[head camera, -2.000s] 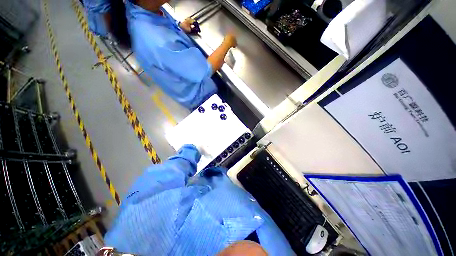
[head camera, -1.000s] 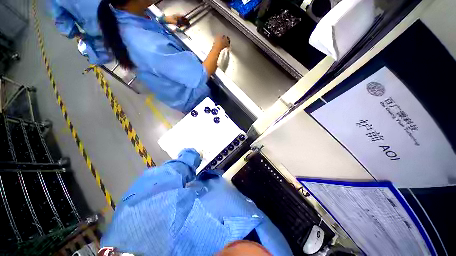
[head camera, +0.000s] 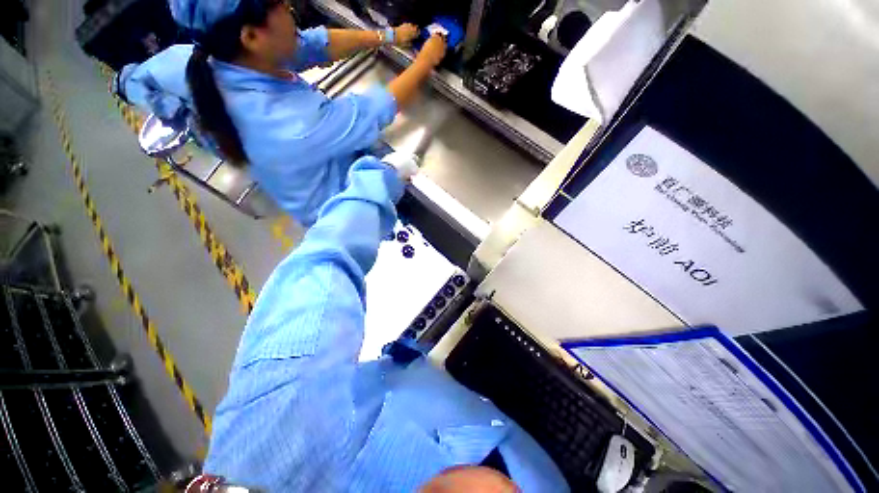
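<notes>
A white box (head camera: 390, 298) with round dark parts on its top and along its side is in front of my body, partly covered by my left sleeve. My left hand (head camera: 403, 164) looks white-gloved and small at the end of the outstretched blue sleeve, beyond the box at the conveyor's near edge. Its fingers are too unclear to tell whether it holds anything. My right hand is not visible; a darker blue cuff shows at the box's lower edge.
Another person (head camera: 289, 116) in blue reaches across the conveyor (head camera: 482, 164) to a blue item (head camera: 445, 31). A bin of small metal parts (head camera: 508, 69) is behind it. A keyboard (head camera: 540, 385), mouse (head camera: 617, 462) and AOI sign (head camera: 704, 221) are at the right; black racks (head camera: 58, 385) at the left.
My left hand has moved off the box, up and away towards the conveyor. The other person's hands have moved across the conveyor to the blue item. The view has shifted slightly.
</notes>
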